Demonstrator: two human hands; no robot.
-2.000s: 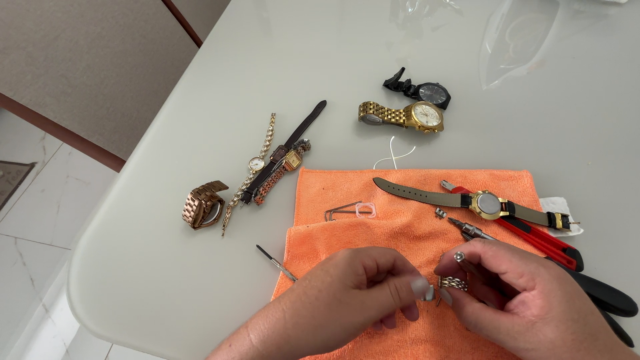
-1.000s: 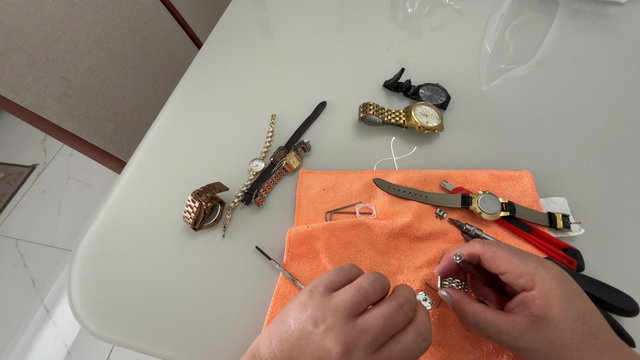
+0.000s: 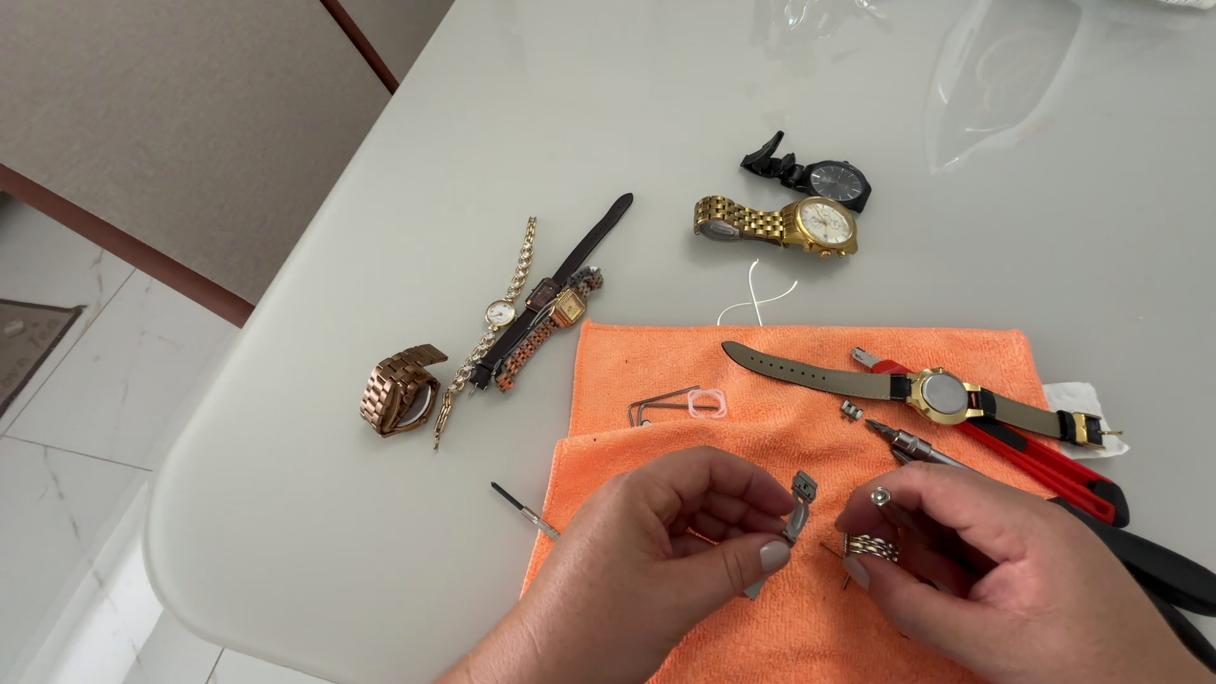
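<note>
Between the thumb and fingers of my left hand (image 3: 684, 541) is a small silver metal watch clasp (image 3: 800, 503), held upright above the orange cloth (image 3: 636, 475). My right hand (image 3: 988, 560) pinches a silver metal link bracelet piece (image 3: 872, 547), a little to the right of the clasp and apart from it. A thin metal tool with a round end (image 3: 881, 497) also rests among the right fingers; most of it is hidden. Beyond that hand lie a screwdriver-like tool (image 3: 912, 445), a tiny loose link (image 3: 851, 410) and a face-down watch with a leather strap (image 3: 942, 395).
A red utility knife (image 3: 1035, 461) and black tool handles (image 3: 1140, 560) lie at right. Bent metal pins (image 3: 655, 404) rest on the cloth. A small screwdriver (image 3: 518, 506) is left of it. Gold (image 3: 825, 226), black (image 3: 838, 182) and rose-gold (image 3: 399, 389) watches lie on the table.
My left hand has turned and opened out, so the clasp in its fingers now shows upright; one second ago its back faced up. The right hand has stayed nearly in place.
</note>
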